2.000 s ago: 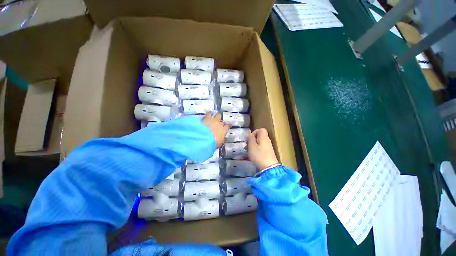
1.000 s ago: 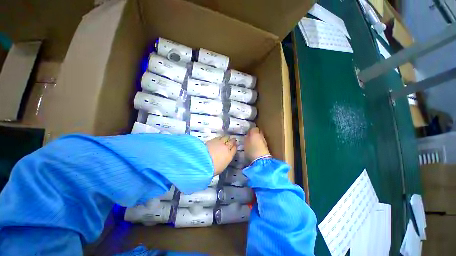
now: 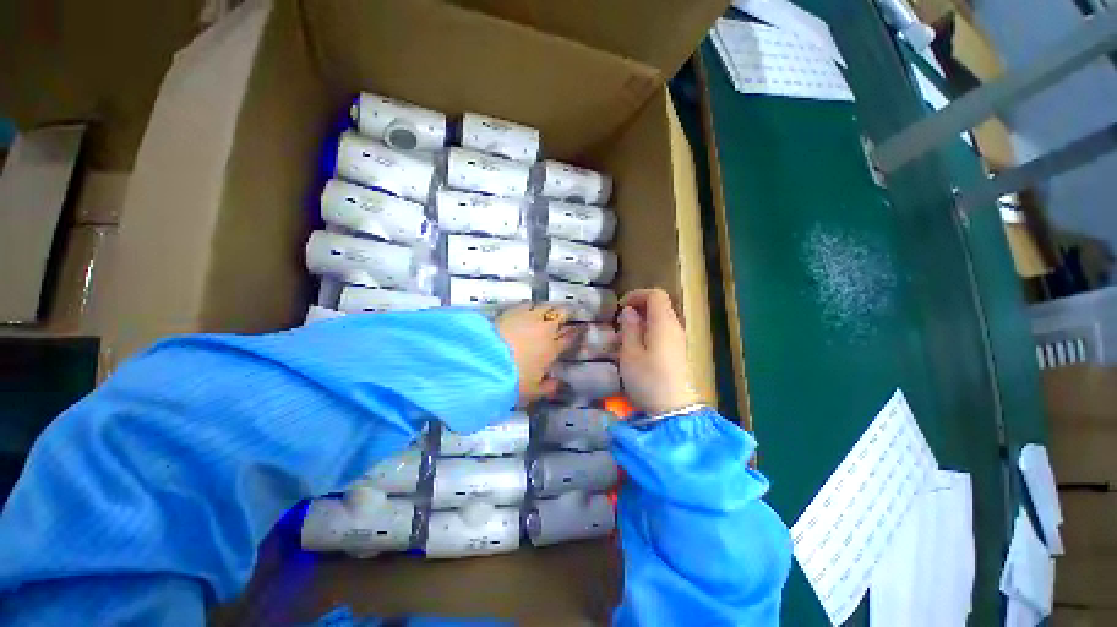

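Note:
White cylindrical units (image 3: 483, 213) lie in three columns inside a large open brown carton (image 3: 515, 64). Clear plastic shows between the columns. My left hand (image 3: 535, 352) rests on units between the middle and right columns, with its fingertips on a unit of the right column. My right hand (image 3: 650, 352) is beside it at the carton's right wall, its thumb and fingertips close together at the right end of the same column. Whether a small label is between these fingertips cannot be seen. My left sleeve hides part of the left and middle columns.
The green bench (image 3: 796, 306) runs along the carton's right side. A printed label sheet (image 3: 864, 508) and blank paper (image 3: 927, 551) lie near its front. More printed sheets (image 3: 784, 61) lie at the back. A metal bar (image 3: 980, 113) crosses the upper right.
The view has turned and shifted. Both hands stay over the right column. Since one second ago, my right hand has moved slightly from my left, its fingertips now drawn together. An orange-red glow now shows below it.

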